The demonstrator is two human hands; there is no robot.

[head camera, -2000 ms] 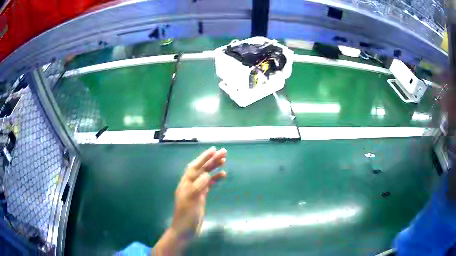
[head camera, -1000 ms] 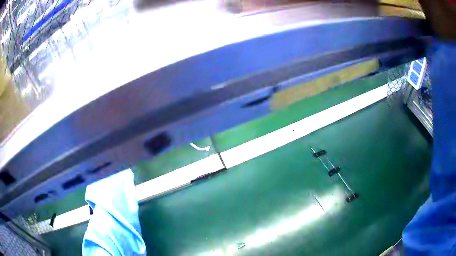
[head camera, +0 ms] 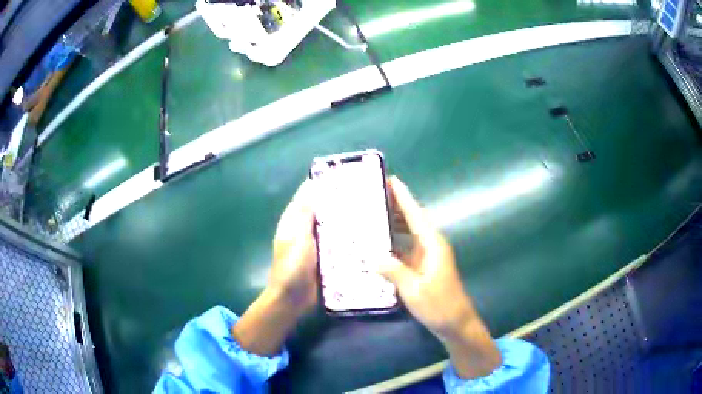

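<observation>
A smartphone with a dark edge and a bright lit screen is held upright over the green bench in the middle of the view. My left hand grips its left side. My right hand holds its right side, with the thumb over the lower right of the screen. The screen content is washed out. Both hands are bare, with blue sleeves at the wrists.
A white device housing with dark and yellow parts lies beyond the white rail, cut off by the top edge. Small black pieces lie on the green surface at right. A mesh panel stands at left.
The view has swung back down to the bench. The smartphone now shows, held in both hands; two seconds ago my left hand was raised and empty. The white housing shows again, higher and further left.
</observation>
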